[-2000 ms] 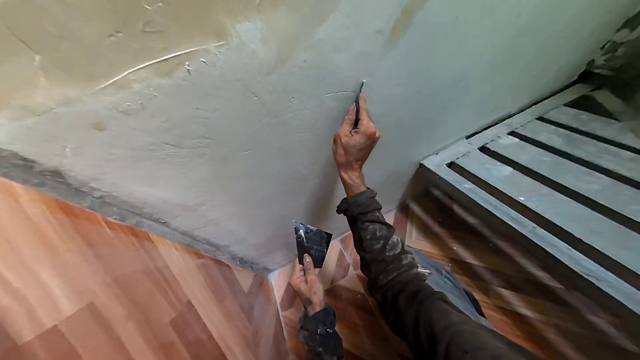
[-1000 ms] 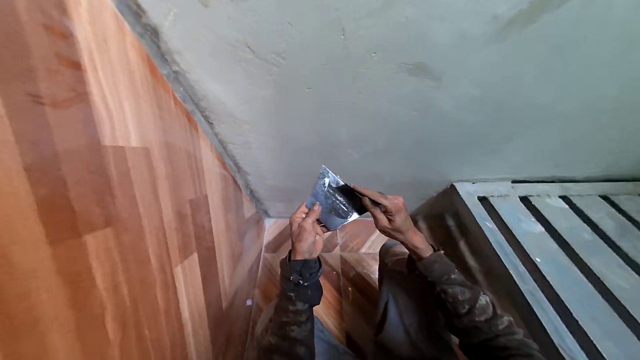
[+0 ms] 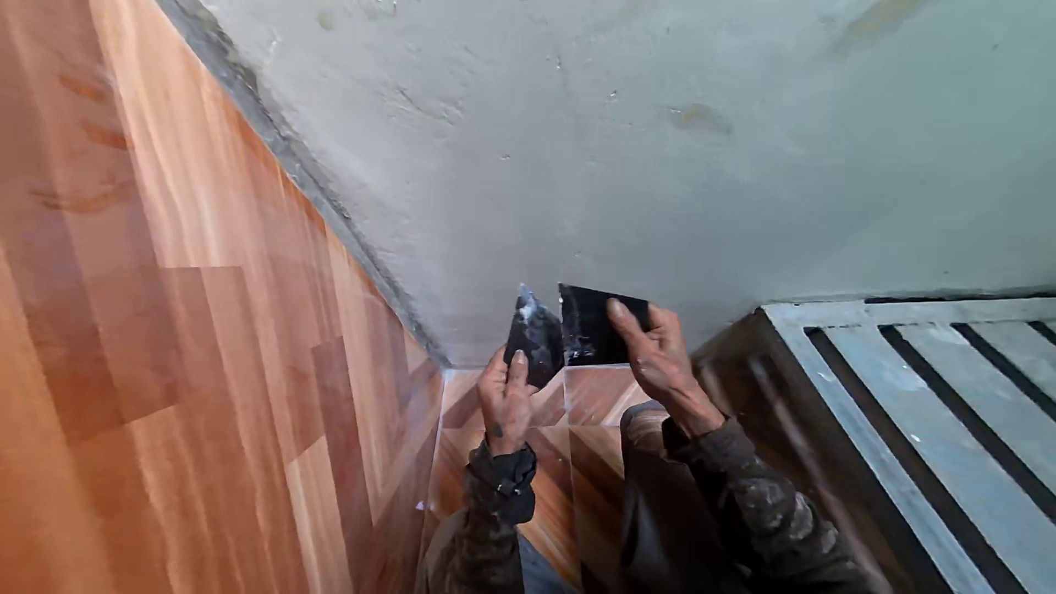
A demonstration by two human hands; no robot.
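My left hand (image 3: 506,400) holds a dark flat putty blade (image 3: 535,338) by its lower edge, thumb on its face; whitish filler smears its tip. My right hand (image 3: 660,355) grips a second black flat blade (image 3: 596,326) between thumb and fingers, with a few pale smears near its left edge. The two blades are side by side, their near edges almost meeting; whether they touch I cannot tell. Behind them stands a grey plastered wall (image 3: 528,181) with small pits, scratches and a brownish patch.
Wood-look panels or tiles (image 3: 206,355) cover the surface at left, edged by a rough grey strip (image 3: 289,157). A slatted, grey-painted frame (image 3: 891,371) stands at right against the wall. My knees are over the patterned floor tiles (image 3: 544,470).
Two seconds ago my right hand was up at the wall; it has come down beside my left hand. Since one second ago the overlapping blades have moved side by side.
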